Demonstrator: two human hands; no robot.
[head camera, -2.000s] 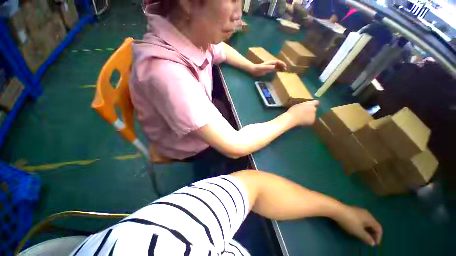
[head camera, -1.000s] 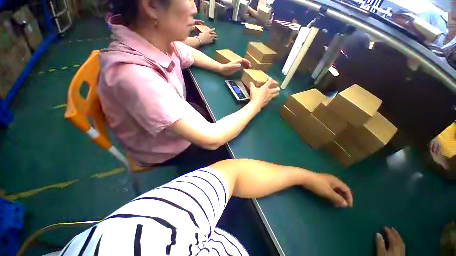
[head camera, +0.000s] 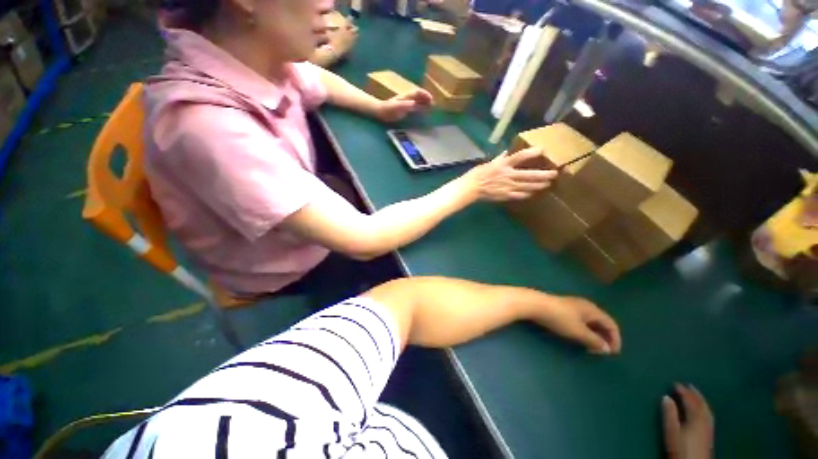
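My left hand (head camera: 587, 324) rests on the green bench, fingers loosely curled, with nothing in it. My right hand (head camera: 691, 421) is at the bottom edge, partly cut off, thumb and fingers apart; no object shows in it. Plain brown cardboard cartons (head camera: 628, 168) are stacked on the bench beyond my left hand, apart from both my hands. A neighbour's hand (head camera: 513, 177) touches the left end of this stack. The flat silver bench scale (head camera: 444, 146), with a blue display, stands bare left of the stack.
A person in pink (head camera: 238, 143) sits at left on an orange chair (head camera: 117, 166). More cartons (head camera: 453, 74) lie beyond the scale. Pale posts (head camera: 523, 81) and a metal rail (head camera: 709, 58) stand behind. A yellow item (head camera: 789, 229) is at right. The bench edge (head camera: 466, 385) runs below my forearm.
The view has swung right. The carton has left the scale, and the neighbour's near hand has moved from it to the stack. My right hand has come into view; my left hand stays on the bench.
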